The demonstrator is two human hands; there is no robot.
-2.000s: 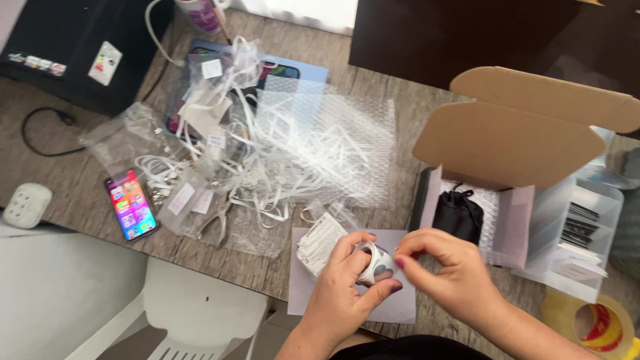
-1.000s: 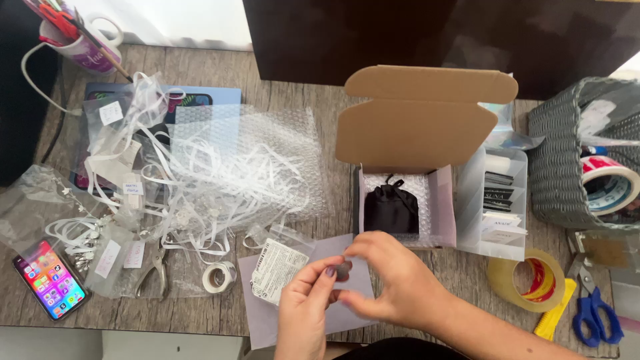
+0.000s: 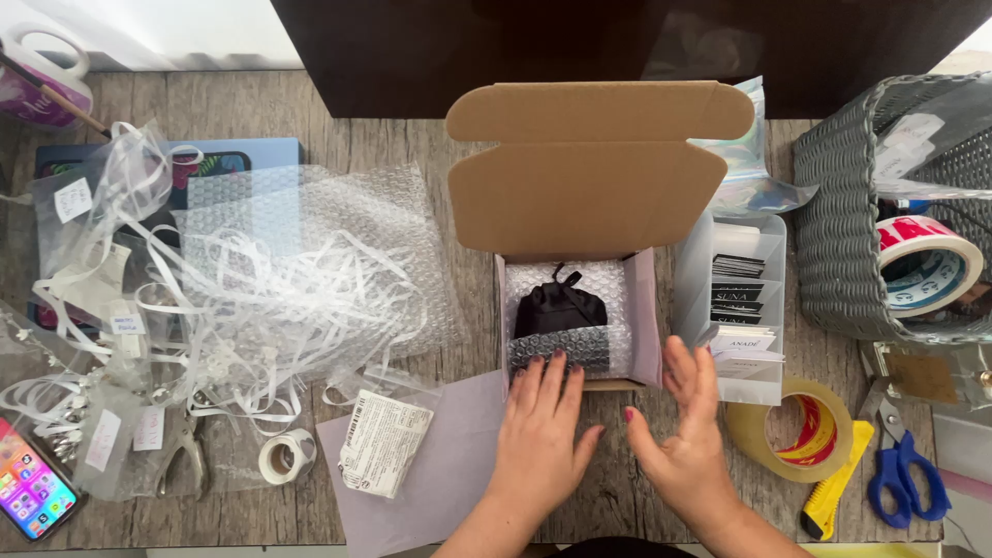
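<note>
A cardboard mailer box point(image 3: 587, 186) stands with its lid raised, its inside lined with lilac paper and bubble wrap point(image 3: 620, 279). A black drawstring pouch point(image 3: 559, 308) lies in it, its lower part under a flap of bubble wrap. My left hand point(image 3: 546, 434) rests its fingertips at the front edge of the box, on or just before that flap; it grips nothing. My right hand point(image 3: 686, 434), fingers apart and empty, is just right of the box's front corner, near a clear divided card holder point(image 3: 748, 387).
Left lie tangled white ribbons point(image 3: 310, 279), pliers point(image 3: 186, 457), a small sticker roll point(image 3: 287, 457), a printed packet point(image 3: 385, 443) on lilac paper point(image 3: 457, 465) and a phone point(image 3: 35, 480). Right are packing tape point(image 3: 790, 430), a yellow cutter point(image 3: 837, 484), blue-handled scissors point(image 3: 907, 480) and a grey basket point(image 3: 837, 209).
My hands, together over the lilac paper a second ago, have parted and moved to the box. The small round item between my fingers is no longer seen. Bubble wrap now covers the pouch's lower part.
</note>
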